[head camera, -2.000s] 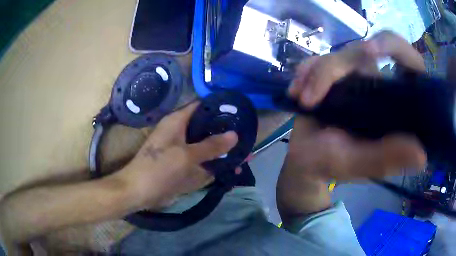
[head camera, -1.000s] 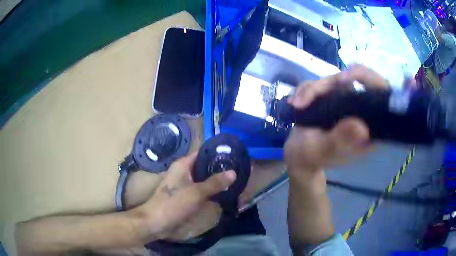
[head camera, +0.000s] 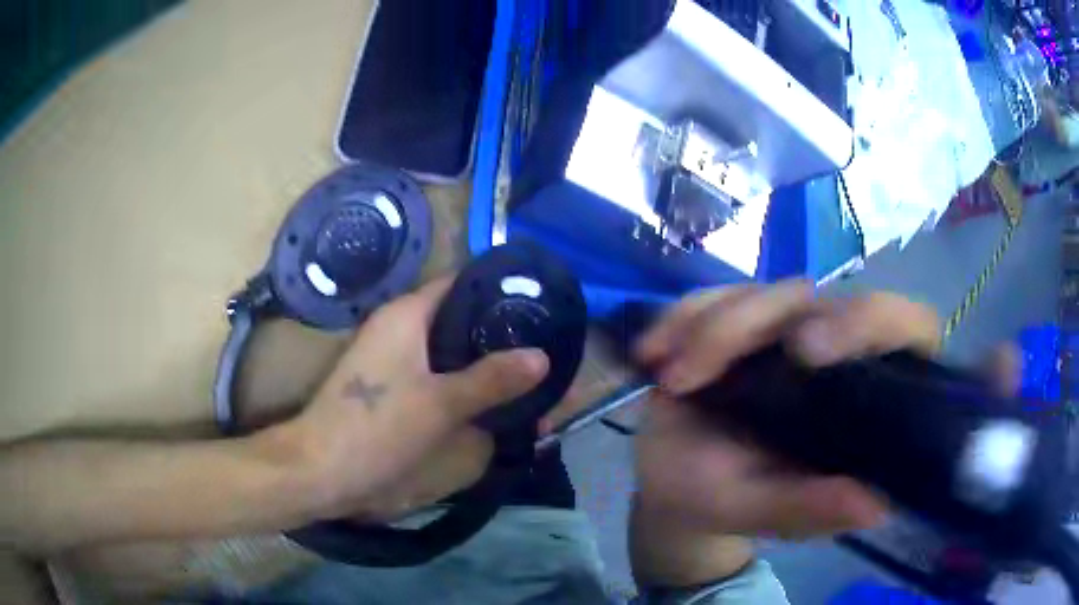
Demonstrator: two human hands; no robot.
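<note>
A black headphone lies on its side, its headband [head camera: 402,541] curving under my left wrist. My left hand [head camera: 408,408] holds the right ear cup [head camera: 511,284], thumb on its perforated centre. The other ear cup [head camera: 353,246] lies on the tan sheet, with two pale oval patches. My right hand [head camera: 757,414], blurred, is closed round a thick black electric screwdriver [head camera: 876,431] with a pale label. Its dark front end points at the held cup from the right. The tip is blurred, and I cannot tell whether it touches.
Behind the cups, a blue tray [head camera: 483,154] holds a white-silver screw feeder [head camera: 763,89] with a metal pickup head [head camera: 698,171]. A smartphone [head camera: 417,89] lies left of the tray on the tan sheet [head camera: 142,260]. Whitish plastic film [head camera: 917,130] lies right of the feeder.
The screwdriver has moved from in front of the feeder's pickup head down to beside the held ear cup. The view has shifted too. My left hand still holds the same cup.
</note>
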